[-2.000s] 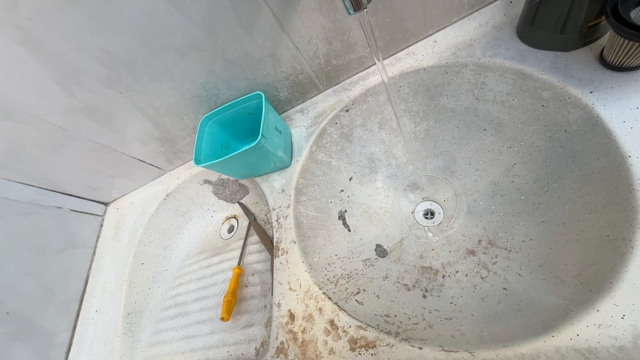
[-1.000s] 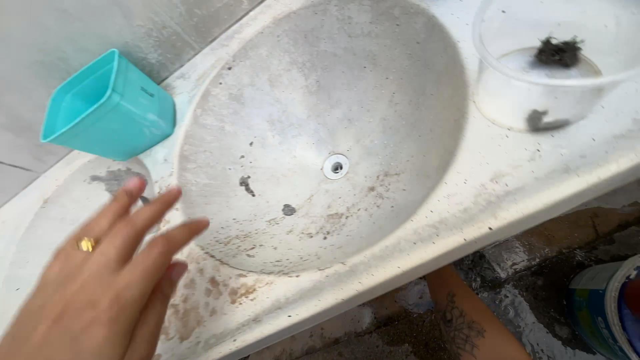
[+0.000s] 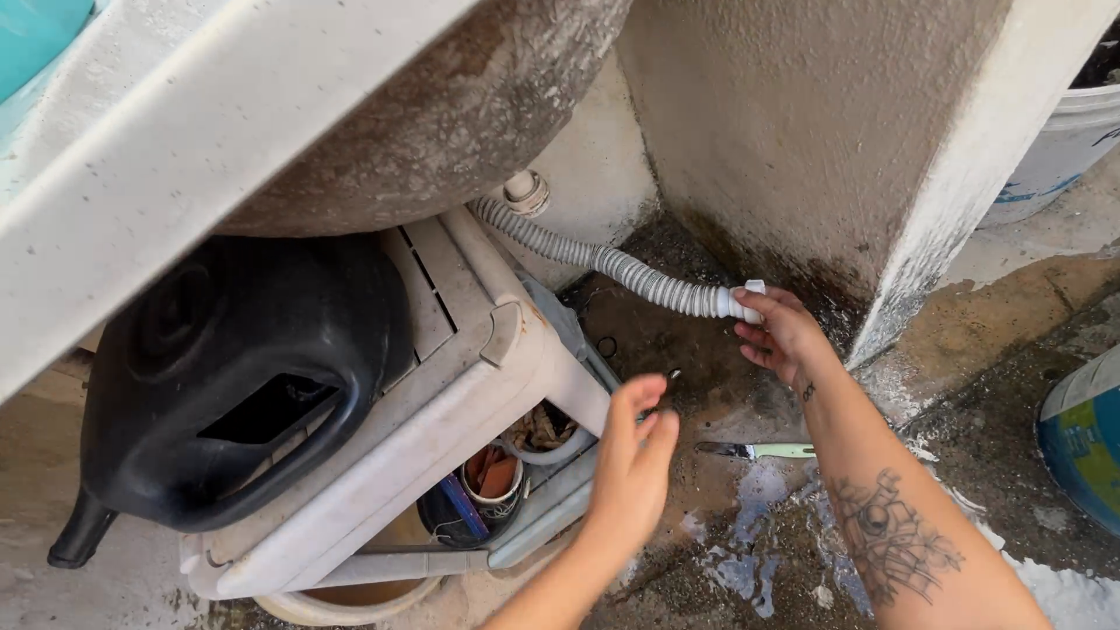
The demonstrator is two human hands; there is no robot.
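My right hand (image 3: pixel 780 331) grips the white end fitting of a grey corrugated drain hose (image 3: pixel 652 280), which runs left to a pipe end behind the basin's rough underside (image 3: pixel 437 114). My left hand (image 3: pixel 634 446) is below and left of that fitting, fingers apart and holding nothing. On the wet floor beneath my hands lies a knife with a pale green handle (image 3: pixel 783 450). A small dark ring (image 3: pixel 606 346) lies on the floor left of my right hand.
A black watering can (image 3: pixel 254 367) rests on a white plastic stool (image 3: pixel 367 490) at left, with a pot of shards (image 3: pixel 492 477) below. The sink's edge (image 3: pixel 192 140) crosses the upper left. A wall (image 3: pixel 787 122) stands behind; buckets (image 3: pixel 1089 437) stand at right.
The view has swung from the sink top to beneath it. My right hand now holds the hose end. The left hand, earlier over the smaller basin, is now below the sink.
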